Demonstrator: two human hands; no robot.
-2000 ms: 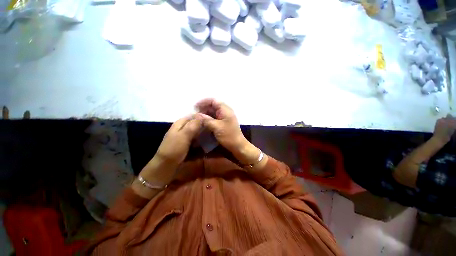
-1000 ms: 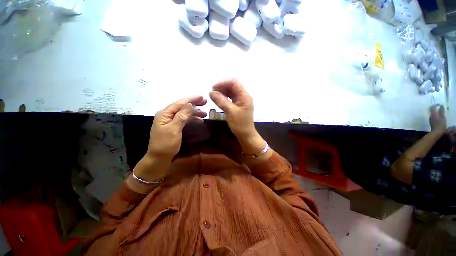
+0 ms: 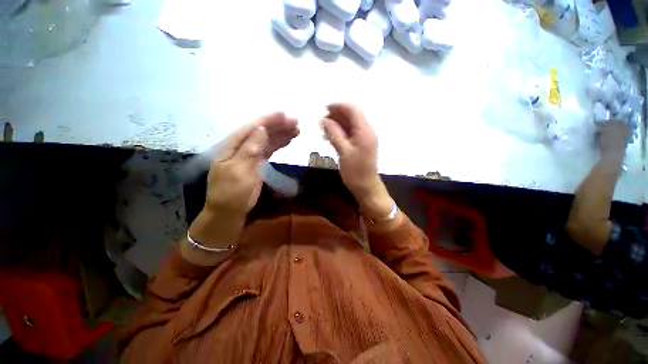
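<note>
A blurred translucent strip (image 3: 281, 179), likely a film or plastic piece, shows on both sides of my left hand (image 3: 238, 167), at the bench's front edge. My left hand appears to hold it; the exact grip is hidden. My right hand (image 3: 355, 149) is raised to the right, apart from my left hand, with its fingers curved and thumb apart; nothing is visible in it. A pile of white rounded cases (image 3: 366, 39) lies at the top centre of the bench.
White sheets (image 3: 182, 21) lie at upper left beside a clear plastic bag (image 3: 46, 35). At right are a yellow tag (image 3: 554, 87) and a clear bag of white pieces (image 3: 604, 89). Another person's arm (image 3: 593, 192) reaches onto the bench. Red stools (image 3: 455, 231) stand below.
My hands have separated, the right moving right and the left moving left. The translucent strip now shows around my left hand. The other person's hand has reached to the bag at right.
</note>
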